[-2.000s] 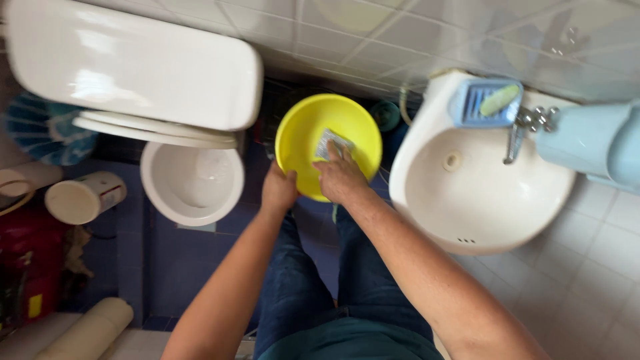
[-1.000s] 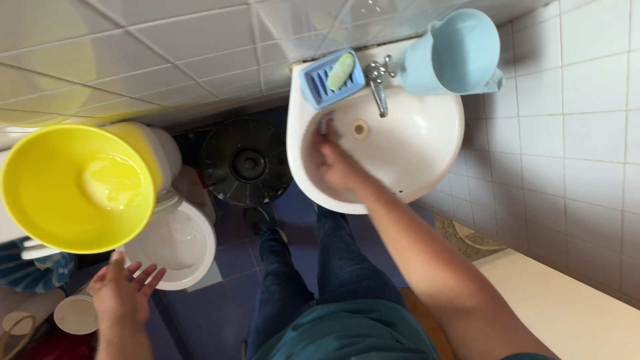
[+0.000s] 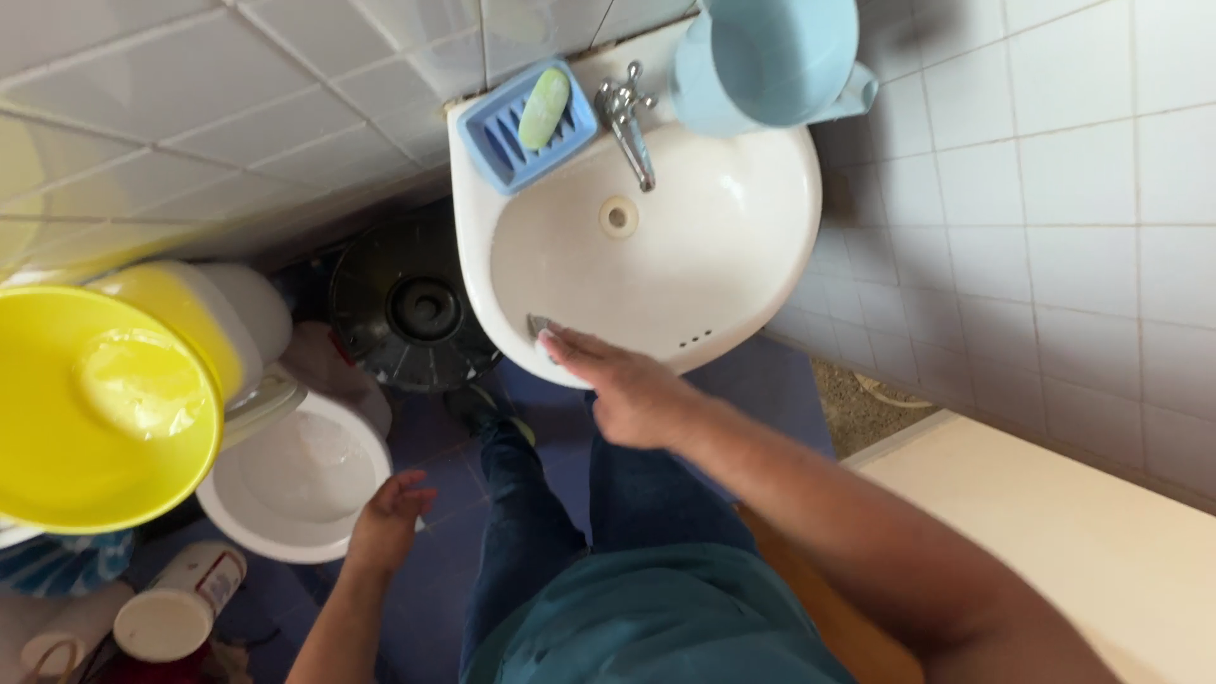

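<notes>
My right hand (image 3: 632, 385) reaches over the near left rim of the white washbasin (image 3: 655, 285), its fingertips pressing a small greyish pad (image 3: 538, 324) against the inner wall. My left hand (image 3: 388, 521) hangs with nothing in it, fingers apart and slightly bent, beside the white toilet bowl (image 3: 304, 475). A yellow plastic basin (image 3: 104, 408), wet inside, rests at the far left, above the toilet. On the washbasin's back corner lies a blue soap dish (image 3: 494, 157) with a green bar of soap (image 3: 545, 108). The chrome tap (image 3: 627, 128) stands beside it; whether water runs cannot be told.
A light blue plastic pitcher (image 3: 774, 66) stands at the washbasin's back right. Between toilet and washbasin is a black round lid (image 3: 418, 304). White tubs (image 3: 176, 608) lie at the lower left. Tiled walls close the back and right; a cream panel (image 3: 1073, 532) is at the lower right.
The yellow basin, first held before me, was at the left a second ago, out of my hands. My right hand moved from it to the washbasin. The view has swung right.
</notes>
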